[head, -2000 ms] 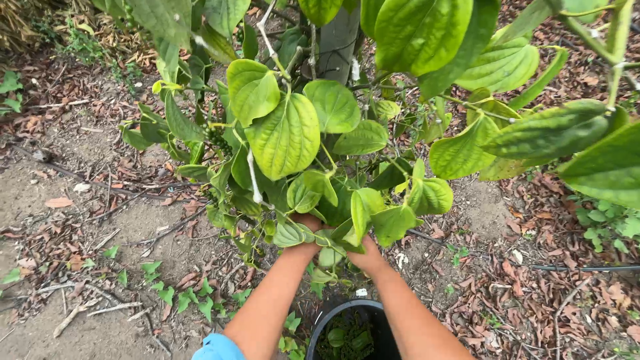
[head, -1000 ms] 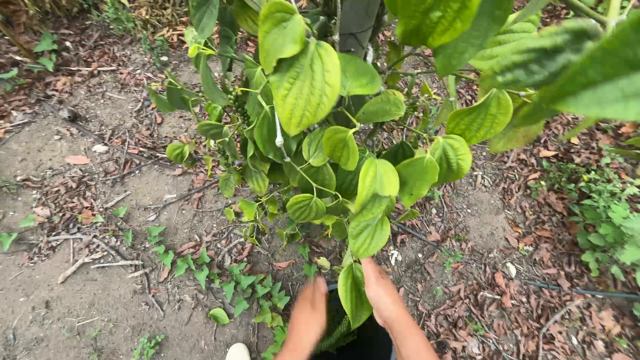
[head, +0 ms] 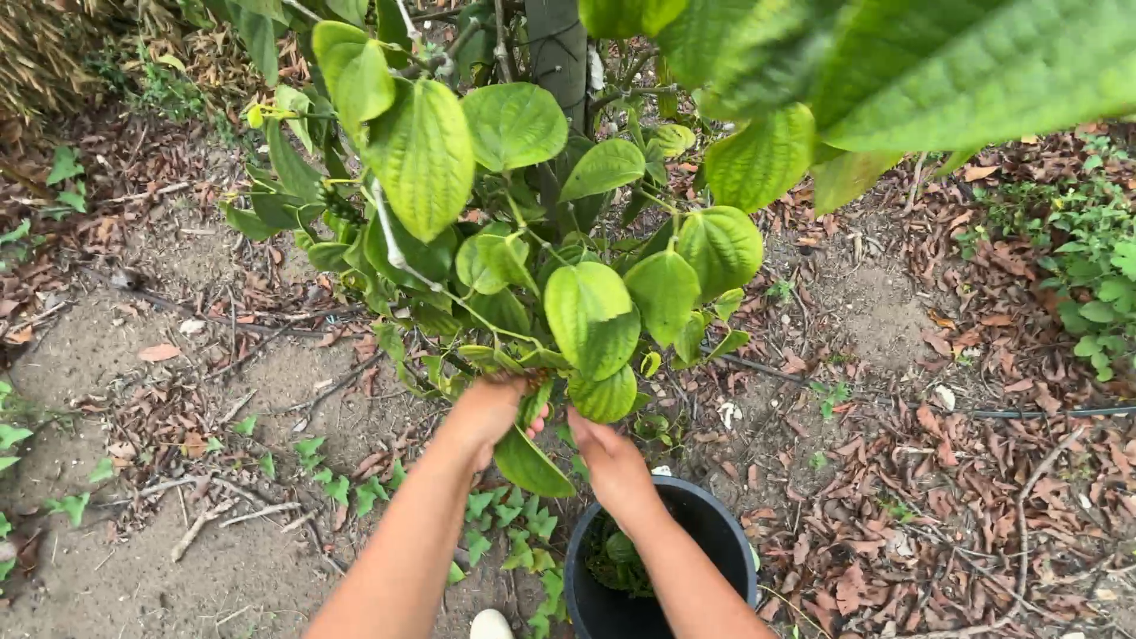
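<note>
A leafy green vine (head: 586, 311) climbs a grey post (head: 557, 67), its lower leaves hanging in front. My left hand (head: 491, 413) reaches into the low foliage, fingers closed around a stem or leaf there; the fingertips are partly hidden by leaves. Close on its right, my right hand (head: 608, 453) is at the underside of a hanging leaf, and its fingertips are partly covered. Below my right forearm stands a black bucket (head: 575, 568) with green spikes or sprigs (head: 621, 555) at the bottom. A green cluster of small berries (head: 339, 204) hangs at the left of the vine.
A thin black hose (head: 994, 413) runs along the ground to the right. Dry leaves and twigs (head: 200, 528) litter the soil, with low ivy-like plants (head: 524, 524) near the bucket. Large leaves (head: 976, 80) hang close at the upper right. A light shoe tip (head: 491, 624) shows at the bottom.
One second ago both hands were lower, over the bucket; now they are up at the vine's low leaves. The view has shifted, showing more of the bucket.
</note>
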